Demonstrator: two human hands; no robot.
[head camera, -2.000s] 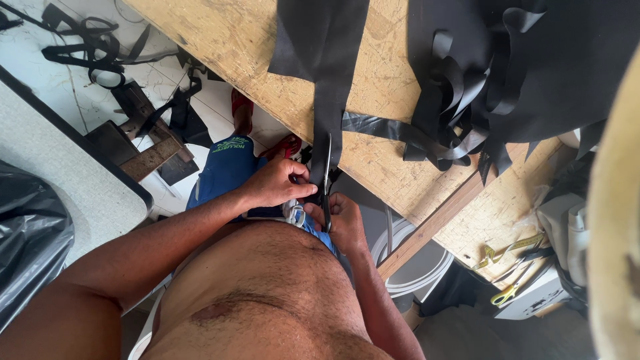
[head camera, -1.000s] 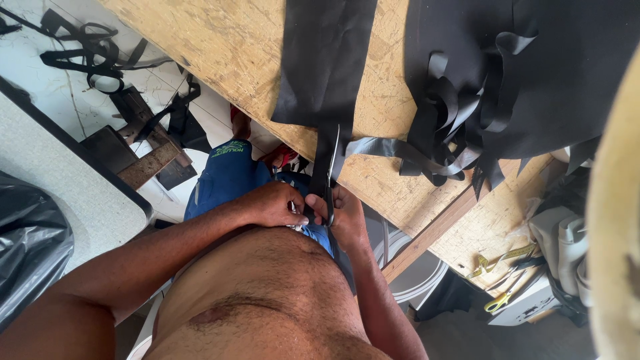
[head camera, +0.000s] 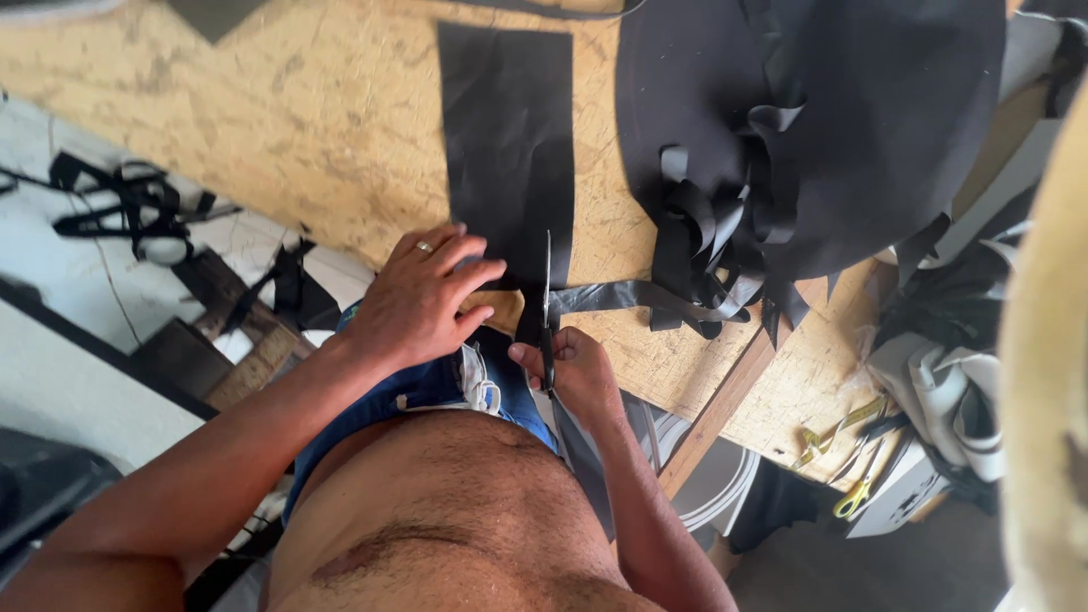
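My right hand (head camera: 578, 365) grips black-handled scissors (head camera: 546, 314) near the table's front edge, their blades pointing up over the lower end of a black sheet strip (head camera: 508, 144). Whether the blades are apart is hard to tell. My left hand (head camera: 429, 297), with a ring on one finger, lies at the strip's lower left edge, fingers spread, gripping nothing visible. A narrow black ribbon of the material (head camera: 608, 297) runs from beside the scissors to a tangle of curled offcuts (head camera: 722, 229) on the right.
The wooden table (head camera: 280, 144) runs diagonally across the view. A large black sheet (head camera: 875, 127) covers its right part. Yellow-handled scissors (head camera: 852, 500) and a tape measure (head camera: 816, 446) lie at the lower right. Black scraps (head camera: 127, 200) are on the floor at left, near a wooden piece (head camera: 259, 370).
My left hand has moved up from the waist to the strip, and its fingers have spread. The strip now lies flatter on the table. The view has shifted toward the table.
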